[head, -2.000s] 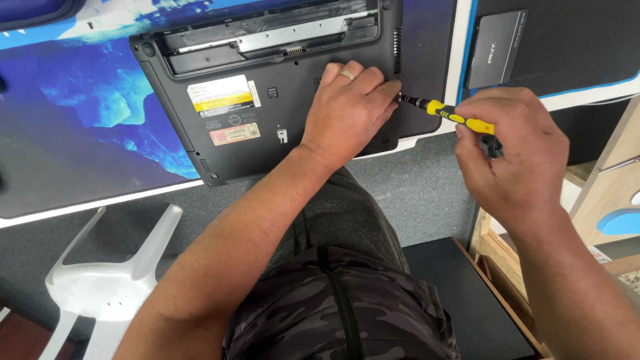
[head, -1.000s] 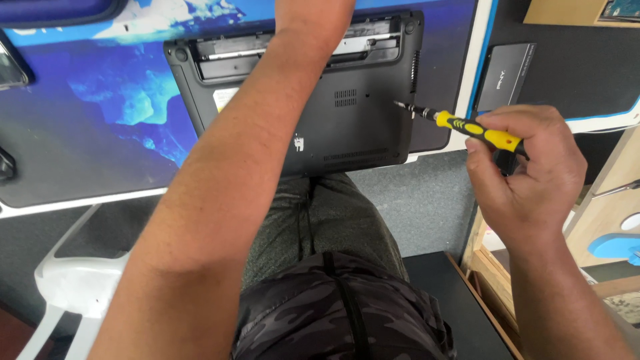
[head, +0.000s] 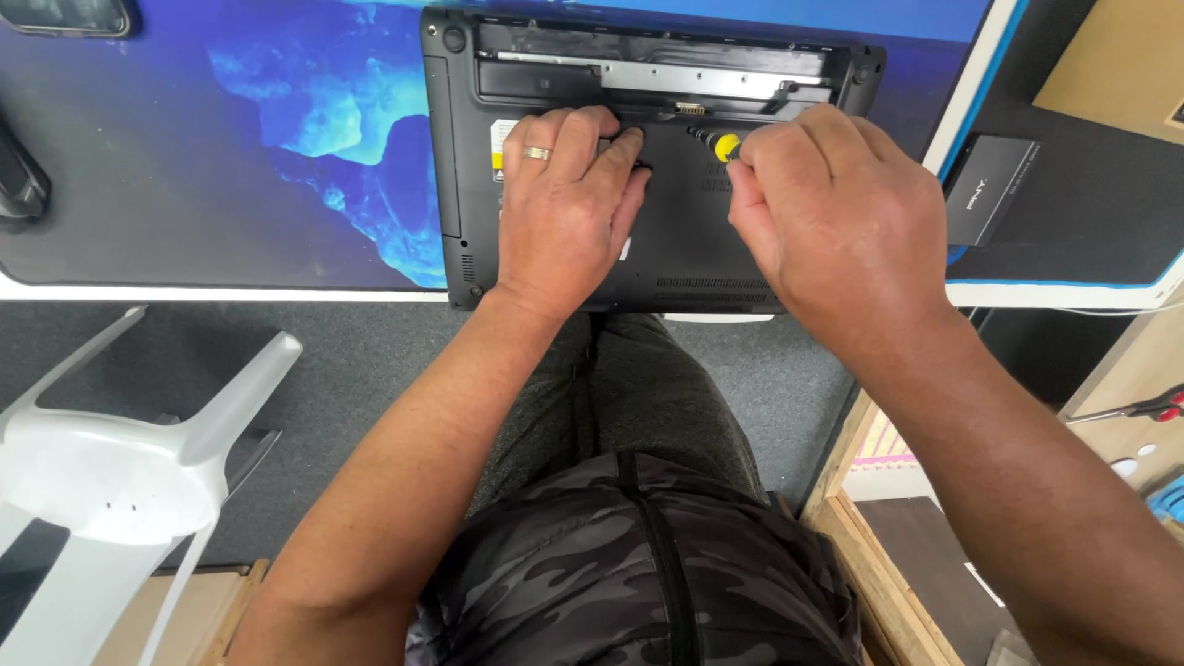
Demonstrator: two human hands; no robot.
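A black laptop [head: 684,236] lies bottom side up at the desk's near edge, its long battery bay [head: 666,74] bare along the far side. My right hand [head: 846,199] grips a yellow and black screwdriver [head: 728,146]; its tip meets the bottom cover just below the bay's gold connector [head: 689,109]. Most of the handle is hidden in my fist. My left hand [head: 564,203], with a ring on one finger, rests on the cover left of the screwdriver. Its fingers are bent over a small dark item I cannot make out, and it partly covers a white and yellow label [head: 500,153].
A PNY solid-state drive [head: 990,190] lies on the black mat at right, near a cardboard box [head: 1119,69]. A phone [head: 79,14] and a black object [head: 18,176] are at left. Below stand a white plastic chair [head: 111,462] and a wooden shelf with red-handled scissors [head: 1165,405].
My right hand has brought the screwdriver from the laptop's right edge to the cover near the connector. My left hand, stretched toward the far side a second ago, is back on the cover.
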